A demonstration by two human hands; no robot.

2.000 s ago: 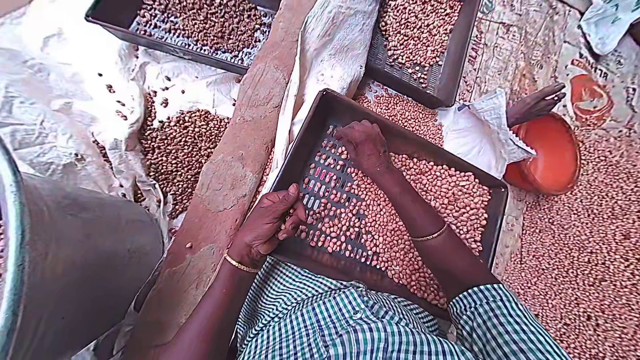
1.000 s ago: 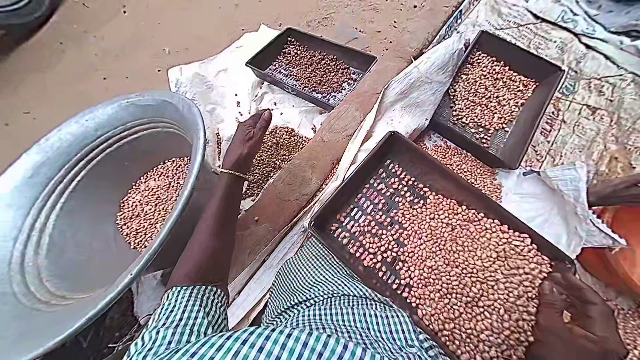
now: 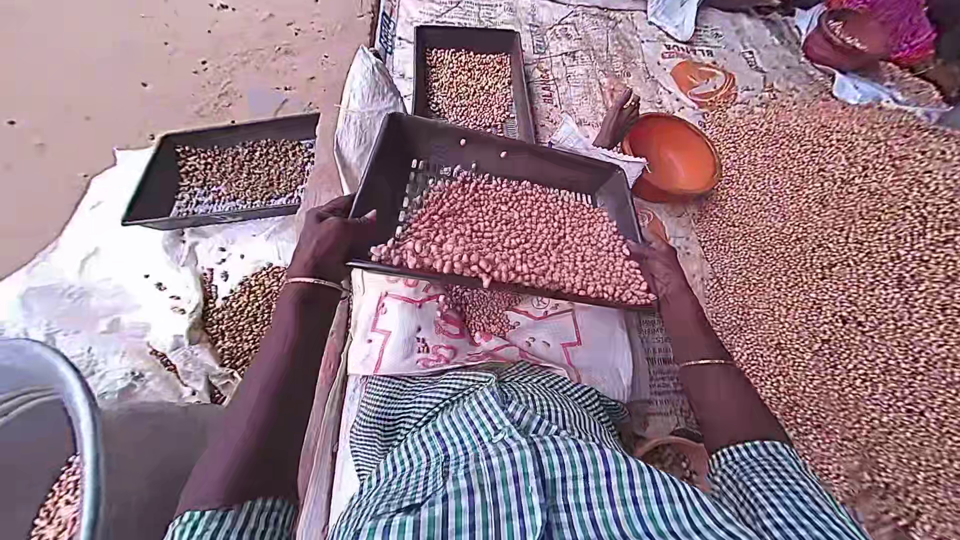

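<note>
A black plastic tray with a slotted base (image 3: 570,169) is lifted over my lap, tilted toward me. Shelled peanuts (image 3: 517,236), pinkish, are heaped along its near side, and the slots show at the upper left. My left hand (image 3: 330,240) grips the left end of this tray, with its thumb over the rim. At the right end my right hand (image 3: 656,262) holds the rim; part of its fingers is hidden behind the tray. Under the tray, a printed white woven sack (image 3: 600,341) on my lap bears a small pile of peanuts (image 3: 484,307).
Two more black trays, one at the left (image 3: 225,217) and one ahead (image 3: 525,105), hold nuts. A metal basin (image 3: 90,427) stands lower left. To the right are an orange bowl (image 3: 679,161), a person's hand or foot (image 3: 619,120) and a wide spread of peanuts (image 3: 825,285).
My left hand has come from beside the metal basin to the tray's left end. The tray is now raised and tilted between both hands. The view has shifted to the right.
</note>
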